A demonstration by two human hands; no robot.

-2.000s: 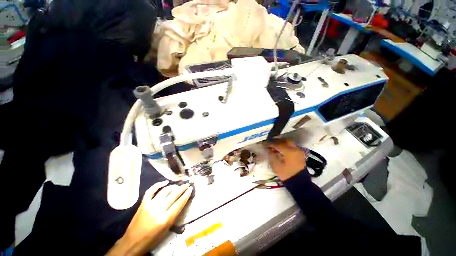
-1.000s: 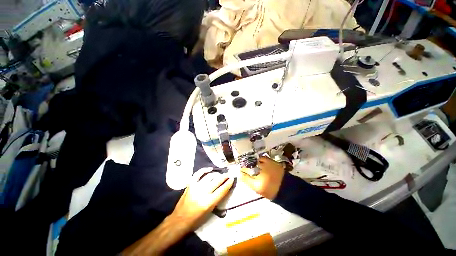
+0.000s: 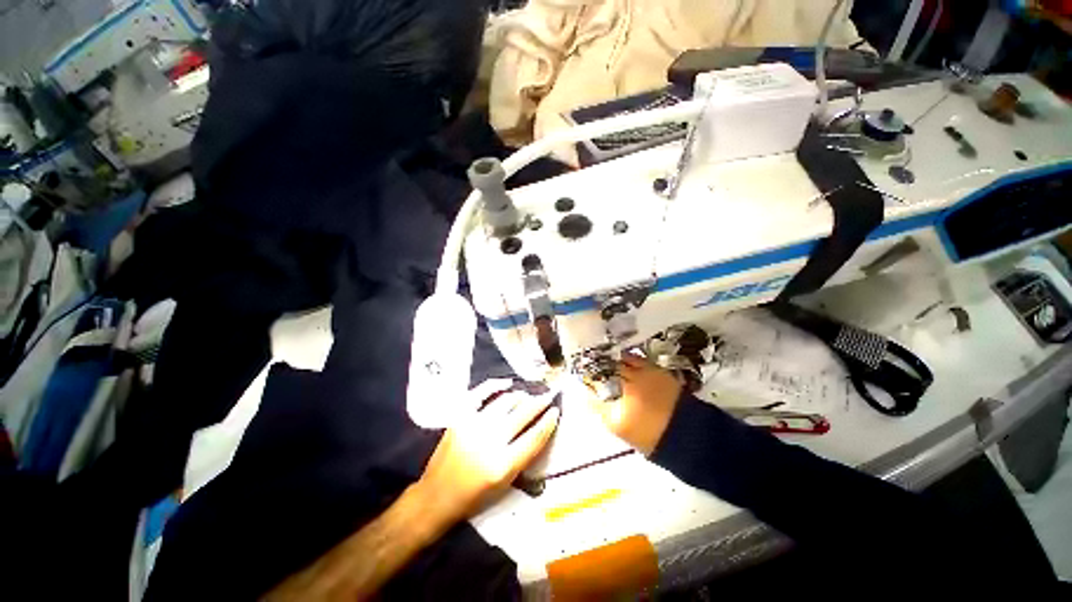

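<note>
The dark fabric (image 3: 294,435) lies in a large heap left of the sewing machine (image 3: 658,235) and reaches under its needle end. My left hand (image 3: 494,437) lies flat on the fabric edge beside the needle, fingers slightly apart. My right hand (image 3: 635,402) is at the presser foot (image 3: 602,370), its fingertips partly hidden by the foot and lamp glare. I cannot tell if it grips anything. The lit white lamp (image 3: 441,362) hangs just left of the needle.
Black-handled scissors (image 3: 888,374) and a red-handled tool (image 3: 799,421) lie right of my right hand. Small metal parts (image 3: 682,347) sit behind the needle. An orange block (image 3: 603,569) marks the front edge. A cream fabric pile (image 3: 576,53) and black bag (image 3: 353,59) are behind.
My right hand has moved left from beside the scissors to the presser foot. My left hand has stayed near the needle on the fabric. The camera view has shifted.
</note>
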